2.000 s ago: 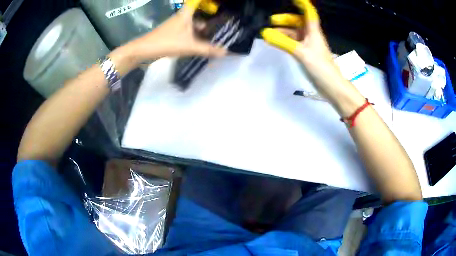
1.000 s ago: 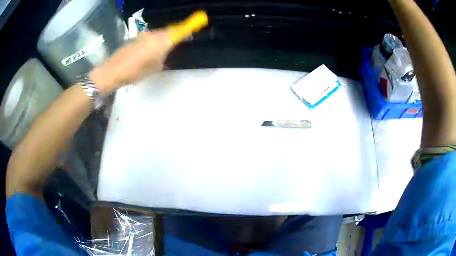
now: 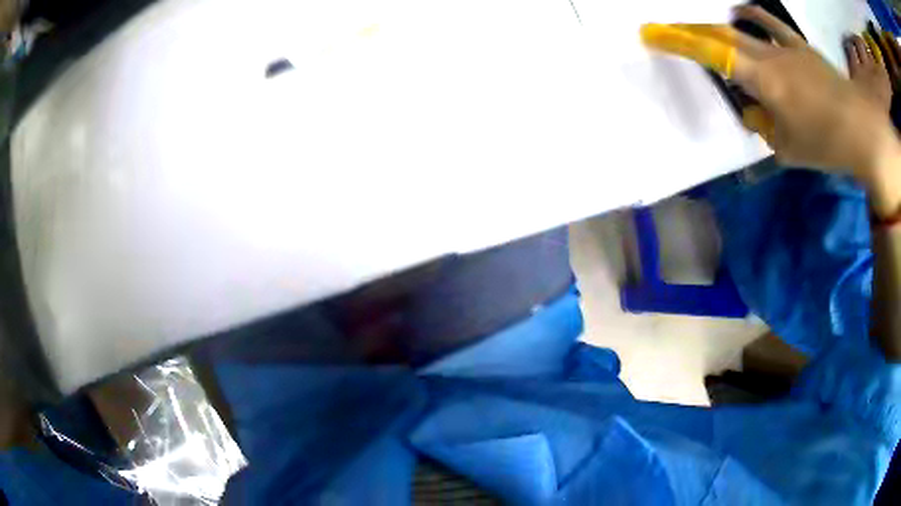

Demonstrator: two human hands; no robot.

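Observation:
My right hand (image 3: 810, 104), with yellow finger cots, is at the upper right over the edge of the white mat (image 3: 395, 148). It grips a dark slab, which looks like a phone (image 3: 731, 91); the fingers hide most of it. My left hand is not in view; only a blue sleeve and a blurred bit of arm show at the lower left edge. A small dark tip (image 3: 280, 67) shows on the mat at the upper left, blurred.
Shiny clear plastic bags (image 3: 183, 440) lie in a brown carton at lower left. Another person's hand (image 3: 869, 69) with yellow cots is at the far right edge. A blue stool frame (image 3: 682, 298) stands on the floor at right, near another person's blue clothing.
The view has swung right and down. My right hand has come onto the dark slab at the mat's right side. My left hand has left the picture.

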